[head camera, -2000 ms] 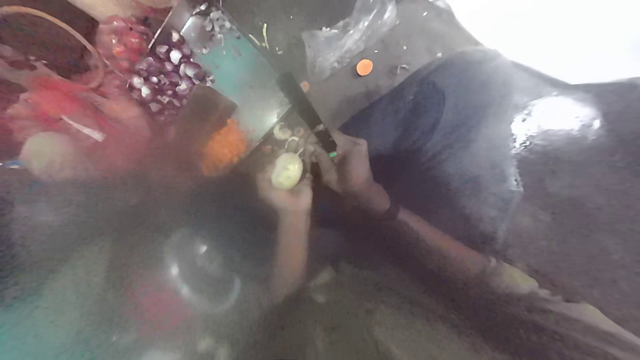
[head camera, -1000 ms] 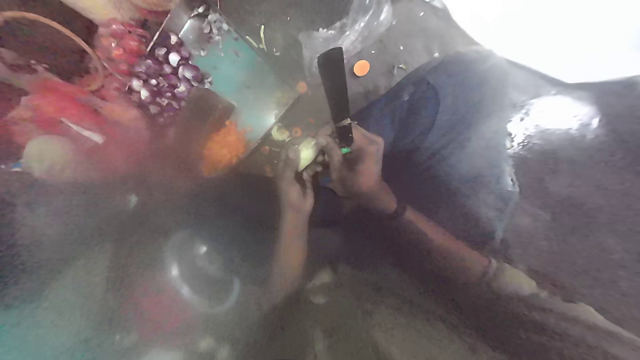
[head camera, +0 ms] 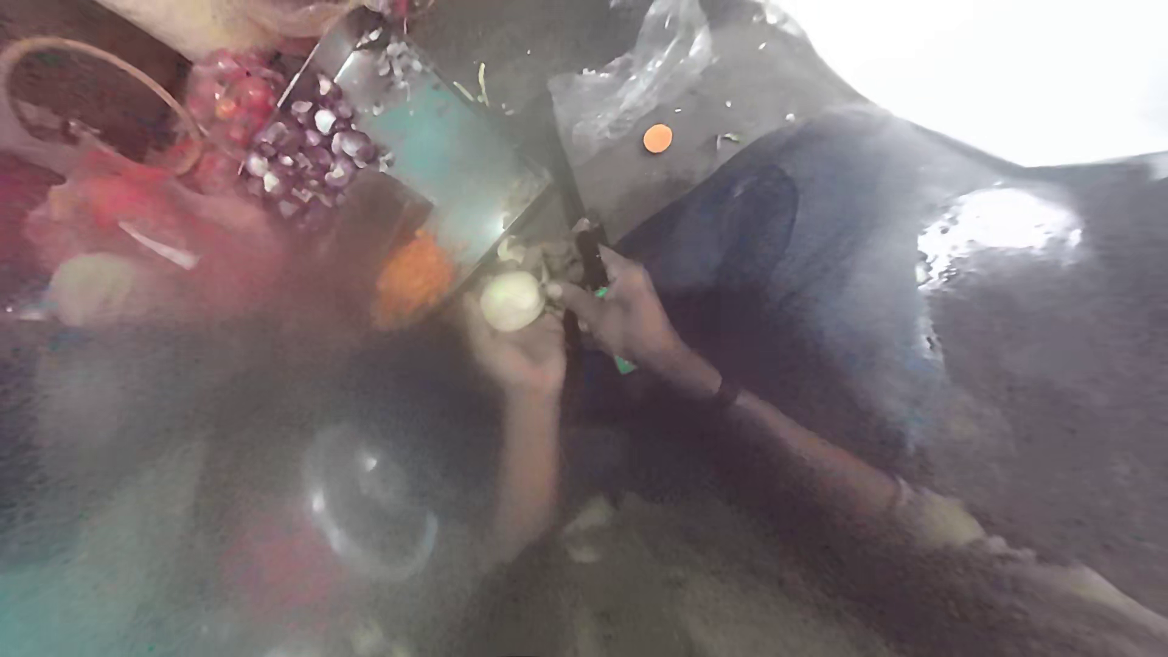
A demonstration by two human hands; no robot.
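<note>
A pale, round peeled vegetable [head camera: 512, 301], perhaps an onion, rests in my left hand [head camera: 522, 354], its smooth face turned up. My right hand [head camera: 639, 319] grips a dark-bladed knife [head camera: 568, 173] with a bit of green at its handle; the blade points up and slightly left. The fingertips of my right hand are at the right side of the vegetable. Pale peelings [head camera: 513, 248] lie just beyond my hands. Left of them, chopped orange vegetable [head camera: 415, 276] lies at the near edge of a metal tray or board [head camera: 447, 155]. The view is hazy.
Purple onions [head camera: 315, 151] are heaped left of the tray, near red produce in a bag [head camera: 233, 96] and a basket rim [head camera: 109, 50]. Ahead lie a clear plastic bag [head camera: 630, 87] and a round orange slice [head camera: 658, 139]. A blurred, shiny round vessel [head camera: 370, 502] is at lower left.
The knife blade, upright above my right hand a second ago, now leans left. The pale vegetable has turned in my left hand and shows a fuller round face.
</note>
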